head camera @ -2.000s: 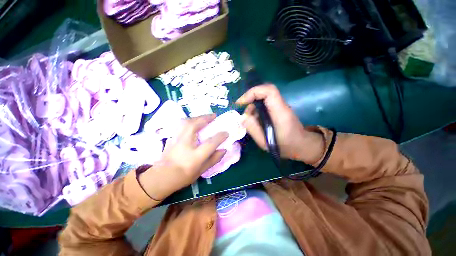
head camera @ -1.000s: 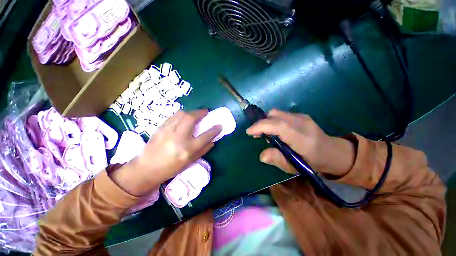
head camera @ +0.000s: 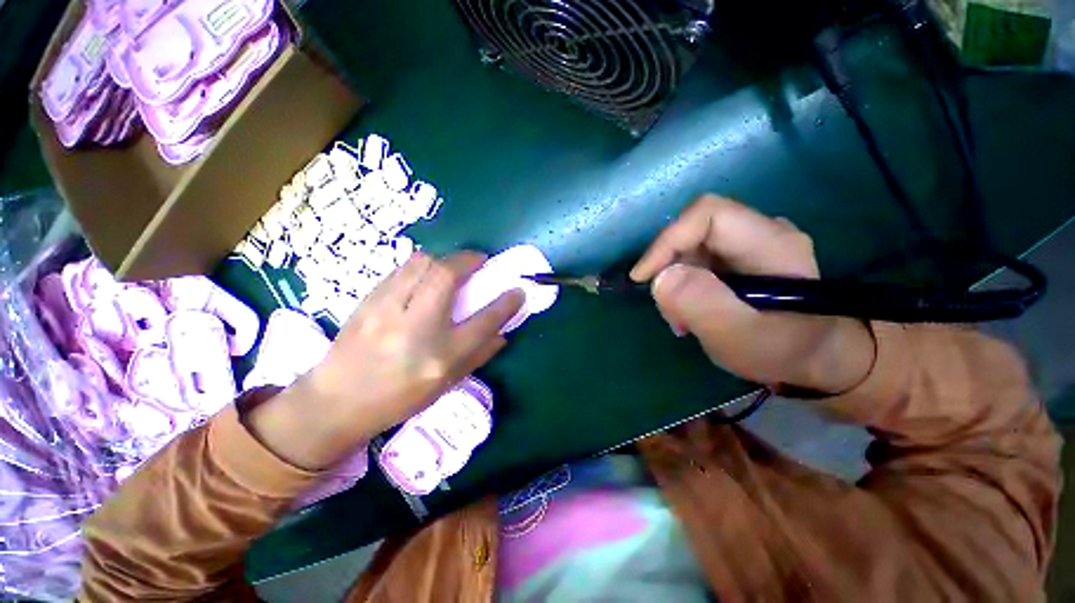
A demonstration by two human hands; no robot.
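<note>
My left hand (head camera: 395, 342) holds a pale pink plastic housing (head camera: 514, 283) by its left part, a little above the green bench. My right hand (head camera: 754, 295) holds a black soldering iron (head camera: 825, 297) lying nearly level, its metal tip pointing left. The tip meets or overlaps the housing's right half; the exact contact is too small to tell. Other pink housings (head camera: 439, 438) lie flat just below my left hand, on thin translucent strips. A loose pile of small white parts (head camera: 348, 218) lies beyond my left hand.
An open brown cardboard box (head camera: 242, 177) with stacked pink housings is upper left. Loose housings (head camera: 177, 353) and a clear plastic bag (head camera: 35, 471) are at left. A black fan (head camera: 578, 47) is at top, black cables (head camera: 861, 141) and a green block (head camera: 1006, 35) upper right.
The iron has swung from pointing up and left to lying nearly level, its tip now at the housing. My left hand keeps the housing; earlier both hands were close together over it.
</note>
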